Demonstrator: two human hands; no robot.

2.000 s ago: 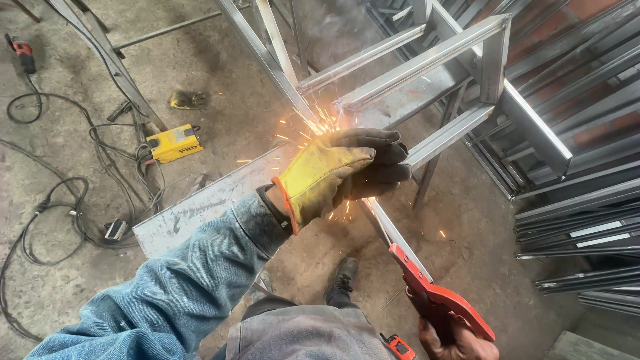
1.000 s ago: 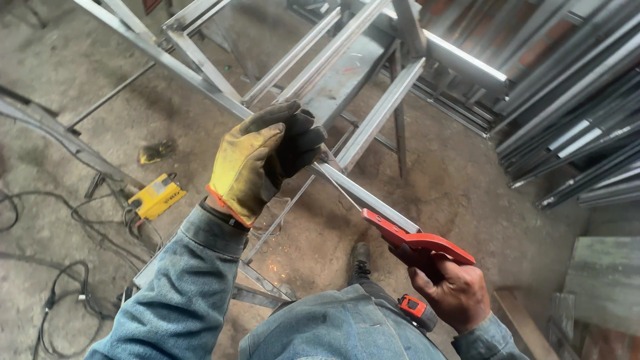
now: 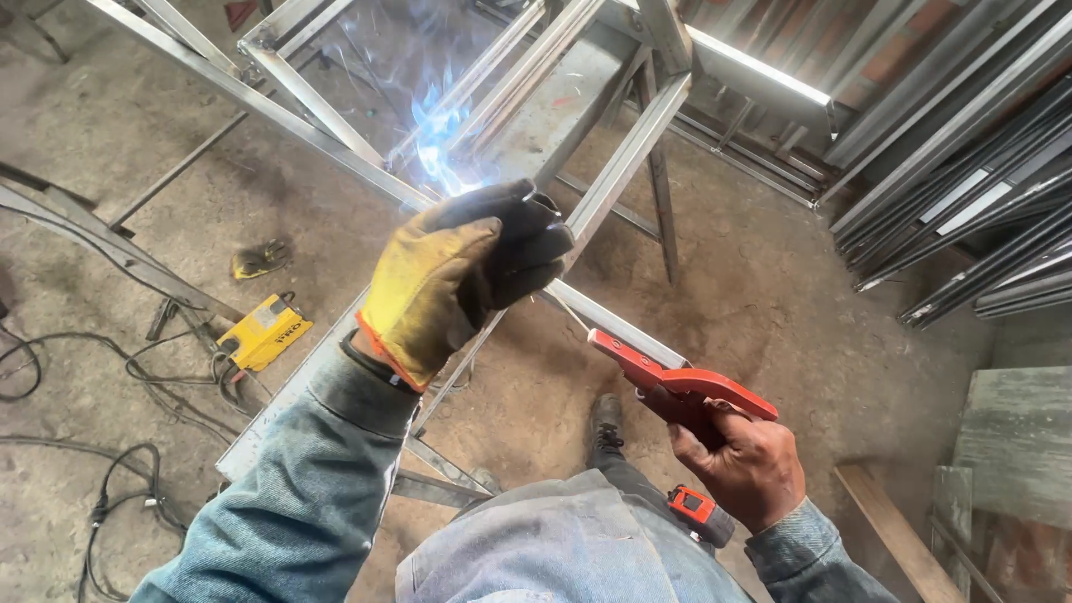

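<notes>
My left hand (image 3: 469, 276), in a yellow and black work glove, is raised with its fingers together over a joint of the metal frame (image 3: 335, 159); whether it touches the metal cannot be told. Bluish welding light and smoke (image 3: 440, 159) rise just beyond the glove. Bare, my right hand (image 3: 741, 461) grips a red electrode holder (image 3: 670, 368). From its tip a thin welding electrode (image 3: 569, 308) runs toward the glove, which hides the far end. Beside the electrode lies a square steel tube (image 3: 620, 322).
On the concrete floor at left are a yellow welding machine (image 3: 264, 332), another glove (image 3: 260, 260) and looped black cables (image 3: 126, 494). Metal profiles (image 3: 971, 226) lean in a stack at right. A wooden board (image 3: 900, 536) lies low at right. A tape measure (image 3: 699, 511) hangs at my waist.
Orange sparks at the glove two seconds ago were gone one second ago; blue-white light now shows beyond it. The view has shifted. My right hand keeps its grip on the holder.
</notes>
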